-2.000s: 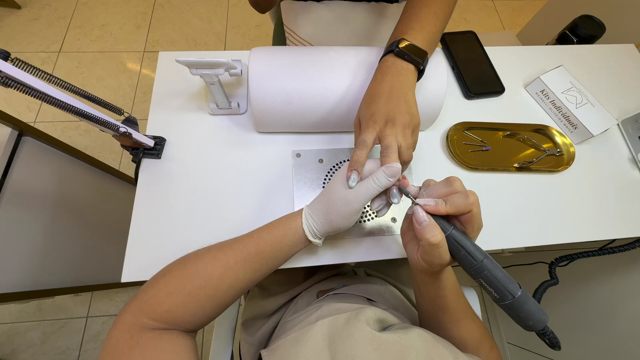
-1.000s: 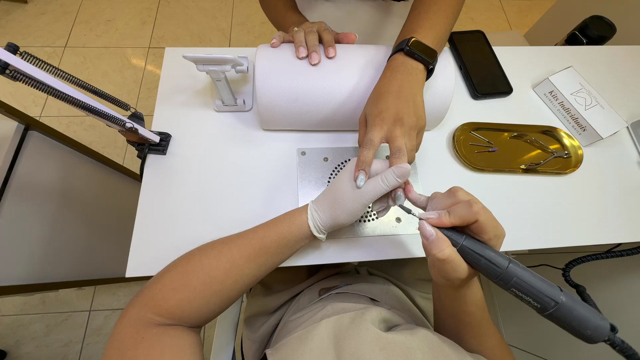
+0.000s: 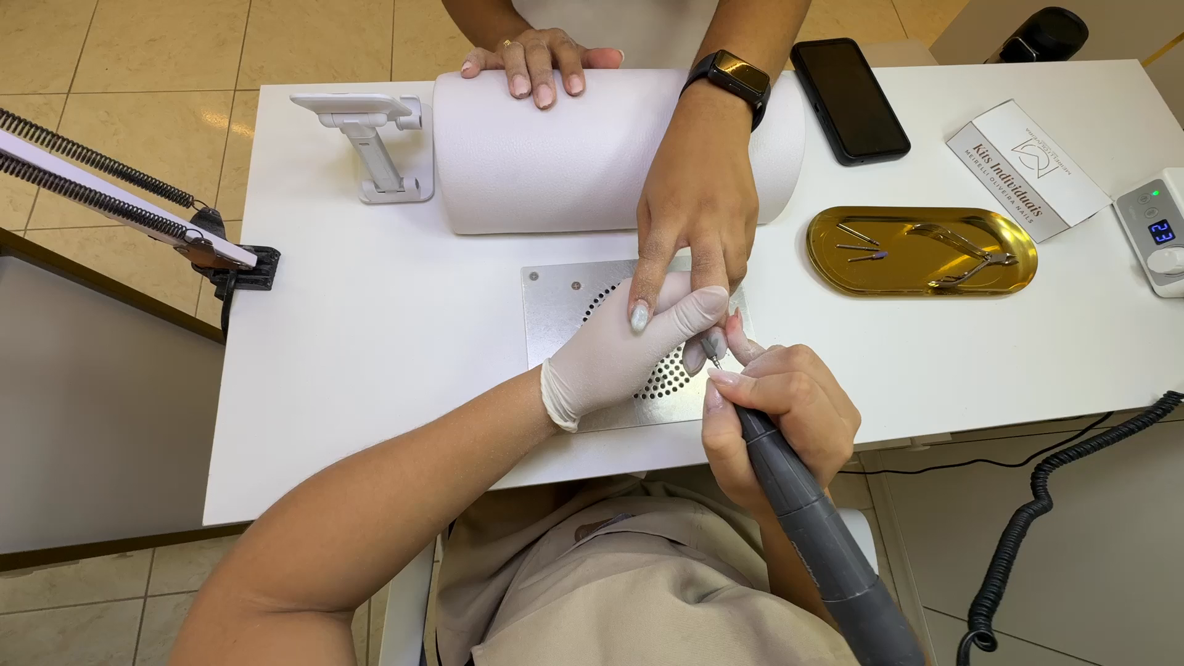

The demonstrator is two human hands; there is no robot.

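My left hand [image 3: 620,347], in a pale glove, grips the fingers of the other person's hand [image 3: 698,194] above a perforated metal dust-collector plate [image 3: 564,319]. Bare, my right hand [image 3: 791,416] holds a dark grey electric nail drill [image 3: 814,527] like a pen. The drill's bit is at a fingertip of the held hand; exact contact is too small to tell. That person's forearm wears a black smartwatch [image 3: 731,79] and lies across a white cylindrical armrest cushion [image 3: 546,171]. Their other hand [image 3: 546,63] rests on top of the cushion.
Right of the cushion lie a black smartphone [image 3: 851,102], a printed white card box [image 3: 1027,171] and a gold tray [image 3: 832,268] with cuticle nippers [image 3: 971,259] and drill bits. A drill control unit [image 3: 1156,227] stands at the right edge, a white phone stand [image 3: 384,153] at left, beside a lamp arm [image 3: 120,190].
The other person's free hand has come onto the cushion, where it was not seen two seconds ago. The drill has tilted more upright than one second ago. My left hand keeps its hold.
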